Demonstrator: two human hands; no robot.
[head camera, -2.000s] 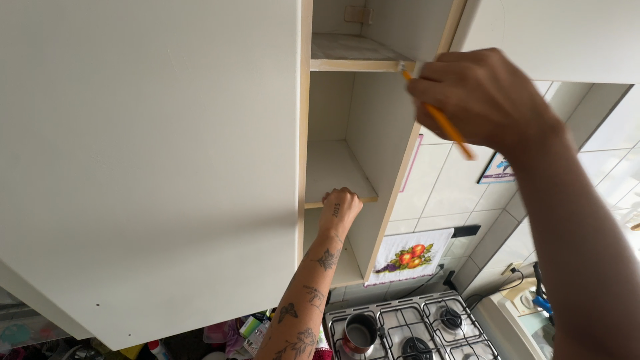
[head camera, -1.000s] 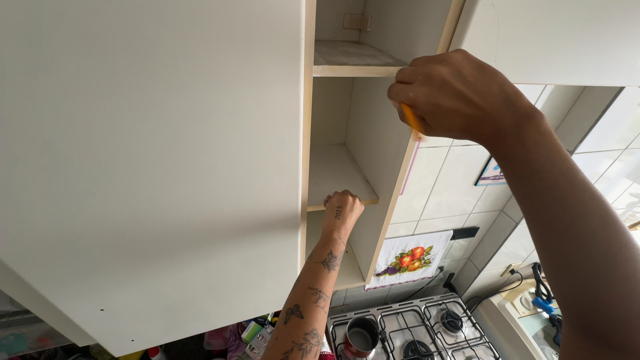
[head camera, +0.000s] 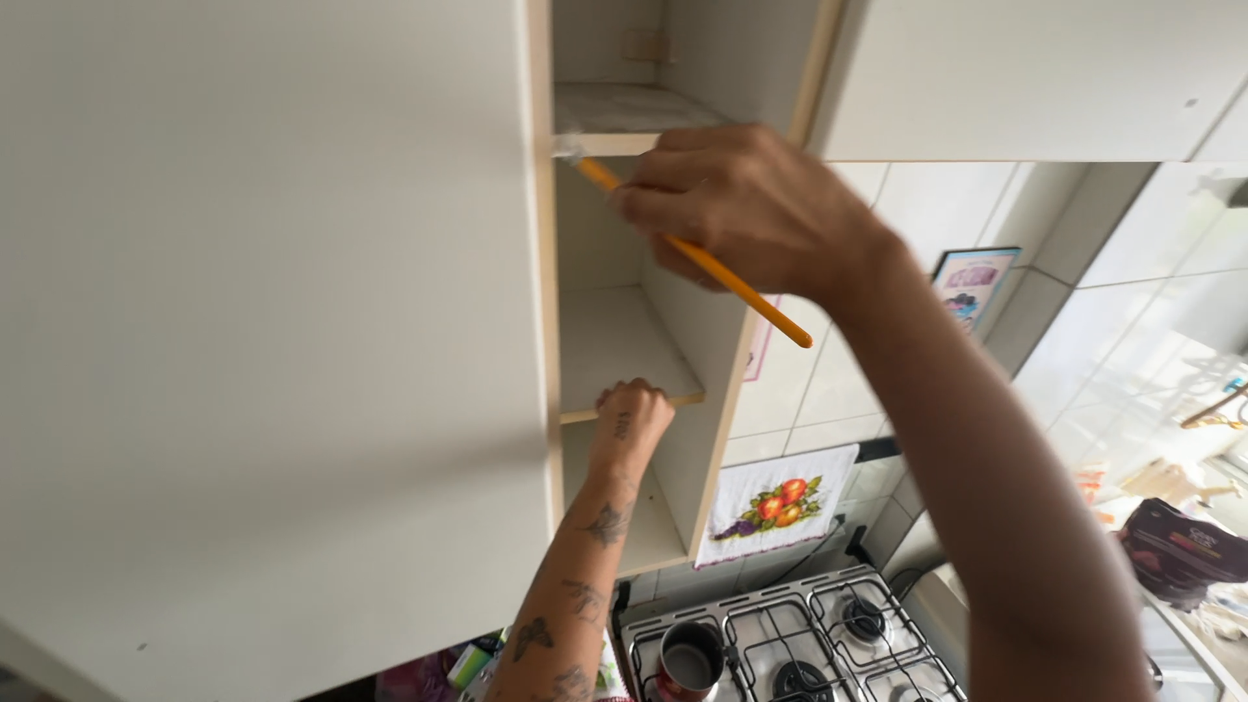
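My right hand (head camera: 741, 210) grips a thin orange-handled brush (head camera: 746, 288), its pale tip against the left end of the front edge of the upper shelf (head camera: 614, 144) in an open wall cabinet. The handle slants down to the right, out past my palm. Lower down, my left hand (head camera: 636, 405) is closed over the front edge of the lower shelf (head camera: 619, 341); its fingertips are hidden. A light wood-toned strip runs along the front of the cabinet's side panel (head camera: 721, 439).
A large white door or panel (head camera: 273, 292) fills the left side. Below stands a gas stove (head camera: 780, 643) with a metal pot (head camera: 692, 658) on it. A fruit-patterned cloth (head camera: 775, 507) hangs on the tiled wall. White cabinet fronts (head camera: 1014, 78) are at upper right.
My right hand has moved left along the upper shelf's edge, taking the brush from near its right end to its left end. My left hand stays on the lower shelf.
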